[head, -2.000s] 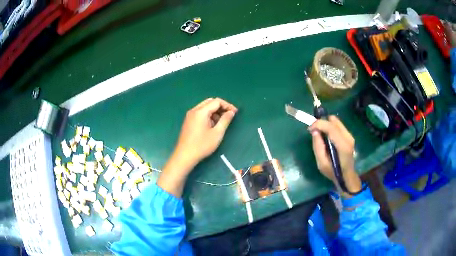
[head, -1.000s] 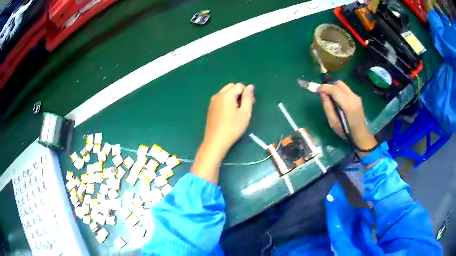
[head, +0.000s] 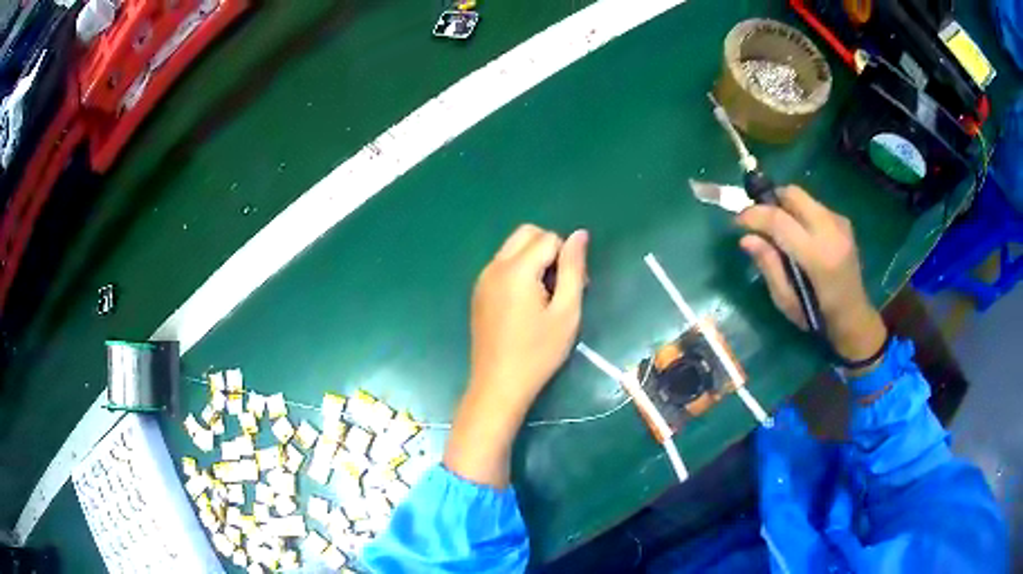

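Note:
My left hand [head: 522, 325] is loosely curled above the bench, left of the fixture; nothing shows in its fingers. My right hand [head: 817, 256] is shut on the black soldering iron [head: 801, 289], its tip pointing up toward the round cup. A pale flat blade-like piece [head: 720, 195] also sticks out from the right fingers. The orange-brown fixture [head: 687, 376] lies near the bench's front edge with two white strips [head: 671, 286] across it; its centre is dark. Thin solder wire [head: 561, 422] runs from the spool [head: 144, 376] past my left wrist to the fixture.
Battery cells [head: 269, 477] lie loose at left beside a white tray [head: 140, 493]. A brown cup [head: 772, 81] with silvery bits stands at upper right, near a black reel-like item [head: 897, 157]. A small device case [head: 457, 24] lies beyond the white line. Red bins [head: 140, 73] are upper left.
The view has shifted and turned. Both hands have moved somewhat away from the fixture's near side, staying at either side of it. The right hand still holds the iron and blade-like piece.

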